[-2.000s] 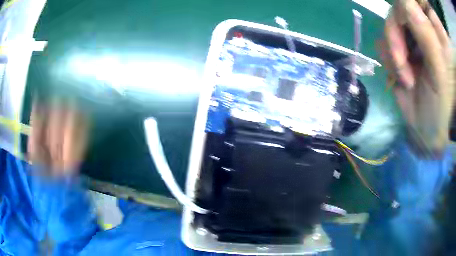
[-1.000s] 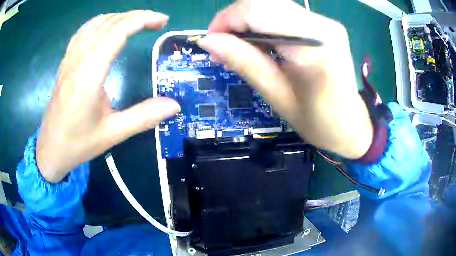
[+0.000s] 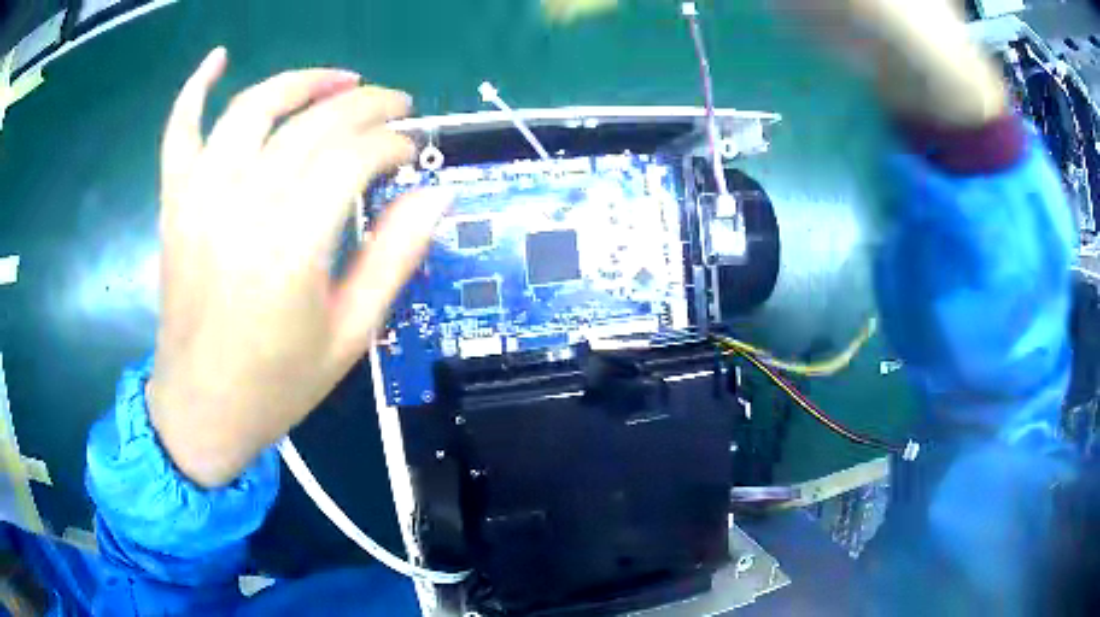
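Note:
The main board (image 3: 554, 257), blue with black square chips, lies in the white lower housing (image 3: 392, 458). A large black box (image 3: 603, 482) sits below it. My left hand (image 3: 265, 253) is over the housing's top left corner, thumb over the board's left part, fingers apart, nothing seen in it. My right hand (image 3: 935, 66) is blurred at the top right, away from the unit; its fingers are unclear. A black round part (image 3: 750, 241) is at the housing's right end.
Yellow (image 3: 820, 365) and dark wires (image 3: 832, 419) trail right on the green mat (image 3: 832, 97). A white strip (image 3: 344, 521) curves out at lower left. A purple-grey cable (image 3: 703, 97) runs up from the silvery module (image 3: 725, 231). A blurred yellowish thing (image 3: 577, 7) is at the top edge.
My right hand has moved from over the board, where it held slim tweezers, to the upper right. My left hand remains near the board's left side, its fingers now nearer the corner.

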